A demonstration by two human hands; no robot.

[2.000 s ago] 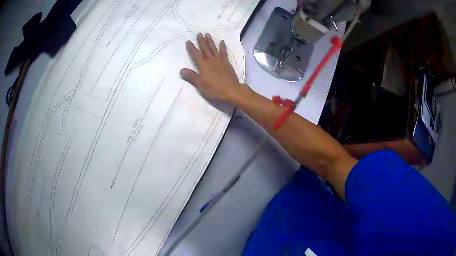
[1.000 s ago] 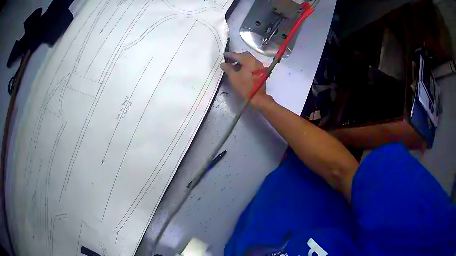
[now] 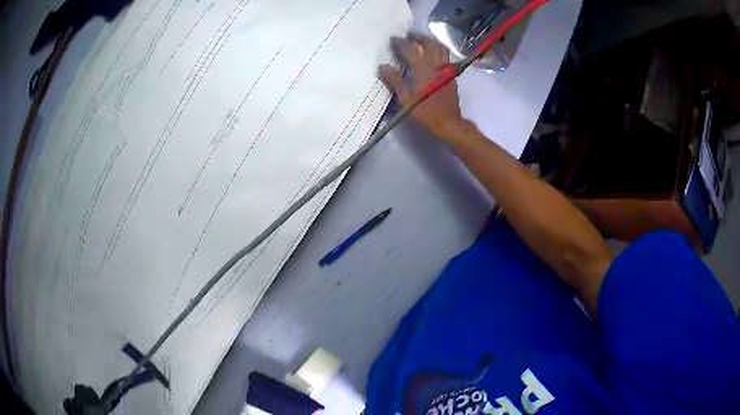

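The white paper marker (image 3: 219, 162) with thin pattern lines covers the left and middle; a thin dark edge shows under its right side. My right hand (image 3: 430, 85) is at the marker's upper right edge, back up and slightly blurred, with thumb and fingers apart and no held object visible. The grey power cord (image 3: 280, 219) with red tape passes over this hand and runs across the marker to a dark connector (image 3: 101, 399) at lower left. The cutting machine's metal base plate (image 3: 475, 32) stands beyond the hand, cut off by the top edge. My left hand is out of view.
A blue pen (image 3: 355, 237) lies on the grey-white table (image 3: 324, 304). Cream blocks (image 3: 319, 370) and a dark-ended block (image 3: 280, 395) are near the bottom edge. Dark fabric (image 3: 69, 20) and a brown strip (image 3: 23, 150) are at far left; a wooden box (image 3: 637, 212) stands right.
My right hand has moved from flat on the marker to its edge. The cord has swung left over the marker, bringing its connector into view. The view has shifted, showing the blocks near the bottom.
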